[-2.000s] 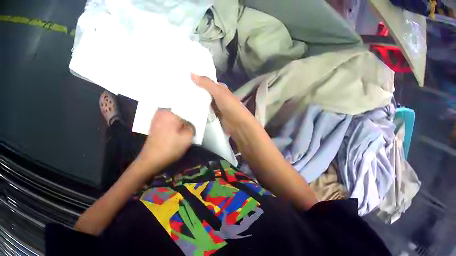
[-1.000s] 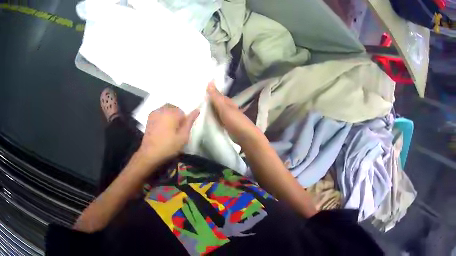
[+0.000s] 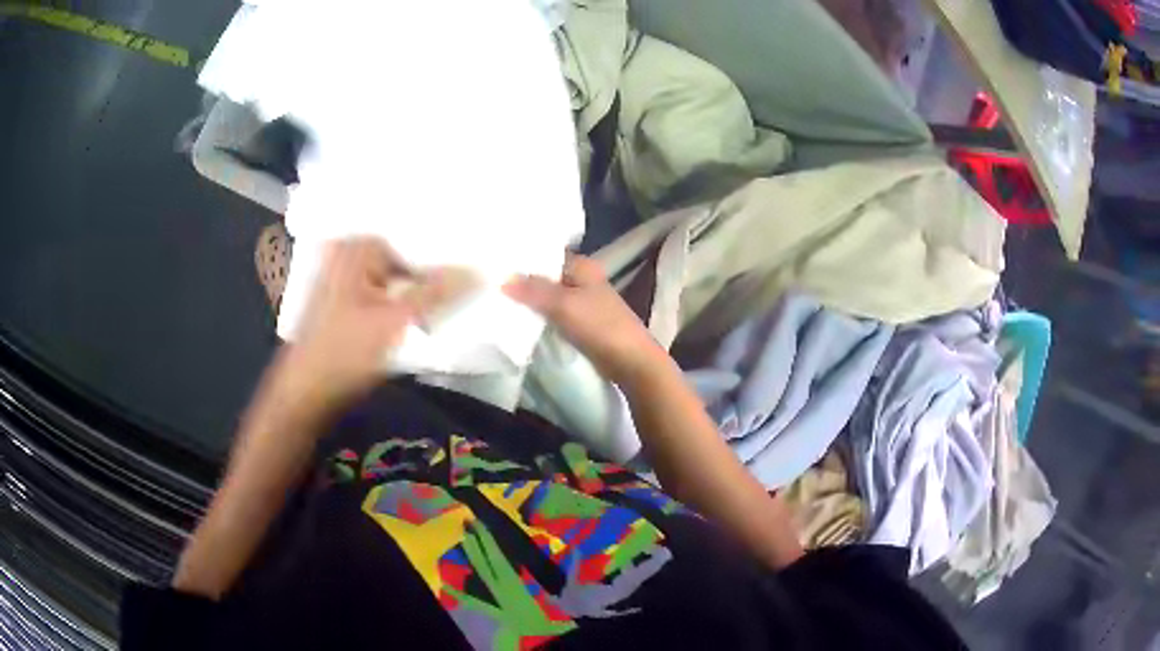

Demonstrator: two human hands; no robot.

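Note:
Bright white fabric pieces (image 3: 439, 140), overexposed, lie in front of me at the upper centre and reach down to my waist. My left hand (image 3: 344, 299) is blurred and grips the near left part of the white fabric. My right hand (image 3: 579, 305) holds its near right edge, thumb towards the middle. Single layers cannot be told apart in the glare. A pale greenish-white piece (image 3: 579, 388) hangs below my right hand.
Olive-beige fabric (image 3: 852, 235) drapes by a grey bin (image 3: 776, 64) on the right. Lavender-grey pieces (image 3: 935, 413) and a teal basket (image 3: 1025, 369) are beside it. Shiny metal bars (image 3: 89, 509) are at lower left. A red object (image 3: 1005, 178) is behind.
The near white fabric is spread wider and its near edge lies straighter below my hands. My left hand has moved slightly left; my right hand is a little lower. More of the pale container at left shows.

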